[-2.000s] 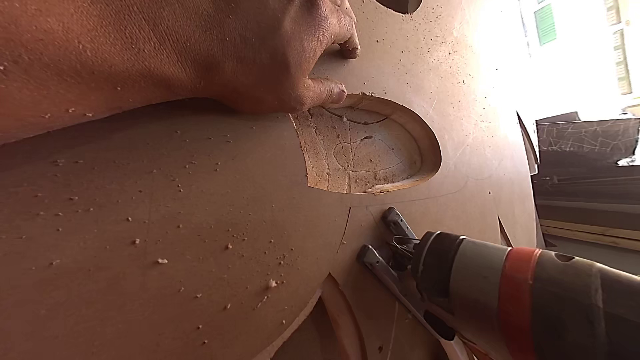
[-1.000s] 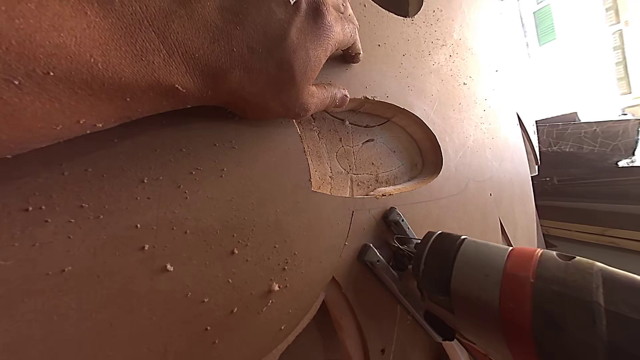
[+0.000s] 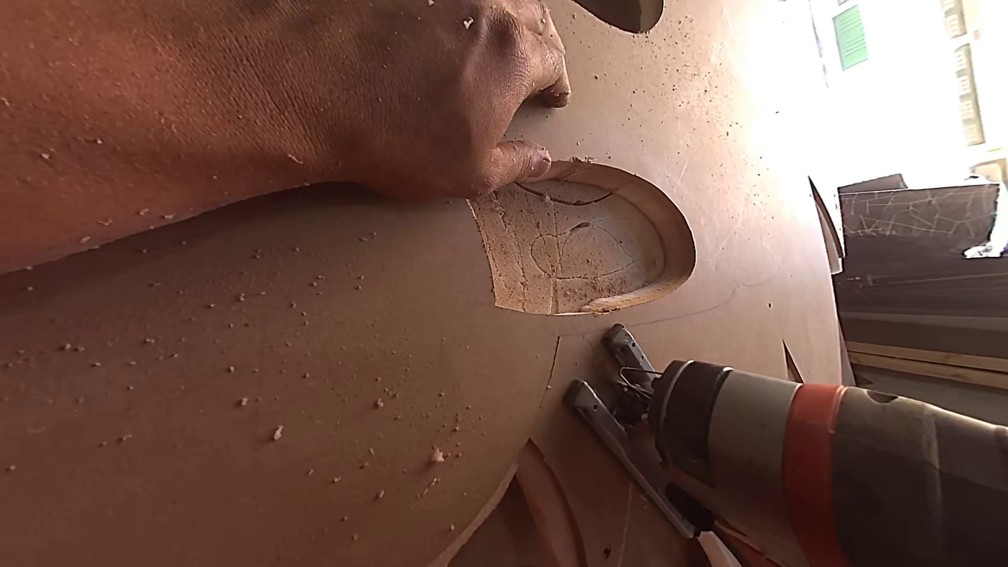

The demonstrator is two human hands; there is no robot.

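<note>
From the upper left my left hand (image 3: pixel 441 102) reaches across a broad brown board (image 3: pixel 236 354). Its fingers are curled, and the thumb tip rests at the upper edge of a rounded recess (image 3: pixel 591 244). Whether anything is inside the curled fingers is hidden. The recess has a rough floor with pencil-like curved lines. Below it, a power tool with a dark and grey barrel and a red ring (image 3: pixel 811 457) enters from the lower right. Two grey metal prongs (image 3: pixel 602 417) lie by its front end, against the board. My right hand is out of view.
Small pale crumbs (image 3: pixel 278 432) are scattered over the board. A dark oval opening (image 3: pixel 630 9) cuts it at the top, and a curved cut-out (image 3: pixel 512 512) lies at the bottom. Dark panels (image 3: pixel 913 228) and light wood strips (image 3: pixel 929 366) are stacked at the right, below a bright window area.
The scattered crumbs lie in different spots on the board. My left hand keeps nearly the same place at the recess, and the power tool shows no plain movement.
</note>
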